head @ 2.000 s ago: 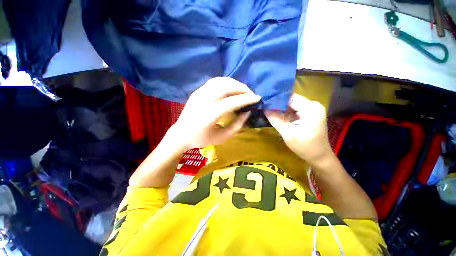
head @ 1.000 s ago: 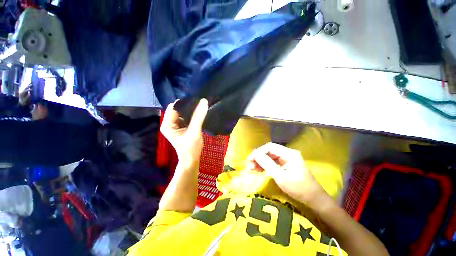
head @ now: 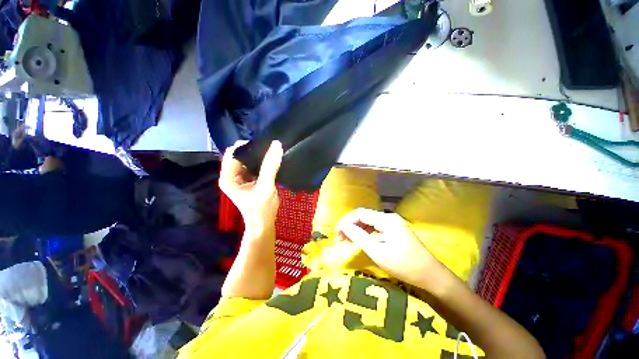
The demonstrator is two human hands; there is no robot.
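The navy garment piece (head: 280, 63) lies over the white table and hangs over its front edge. Its far right corner reaches the small metal parts of the sewing machine at the top. A grey-black facing (head: 329, 133) shows along its right side. My left hand (head: 251, 175) is shut on the lower left corner of the cloth, thumb and fingers pinching it at the table edge. My right hand (head: 382, 242) is away from the cloth, in front of the yellow shirt, thumb and fingertips close together. Whether it holds something tiny cannot be told.
A green cord loop (head: 595, 140) and a flat black rectangle (head: 581, 45) lie on the table (head: 490, 133) at right. Red baskets (head: 501, 263) stand under the table. Another machine (head: 52, 56) and a dark garment pile (head: 133, 70) are at left, with another person's hand (head: 50, 165).
Since two seconds ago my hands have separated: my left is at the cloth's corner, my right near the shirt. The cloth now stretches to the machine. Over the last second little has changed.
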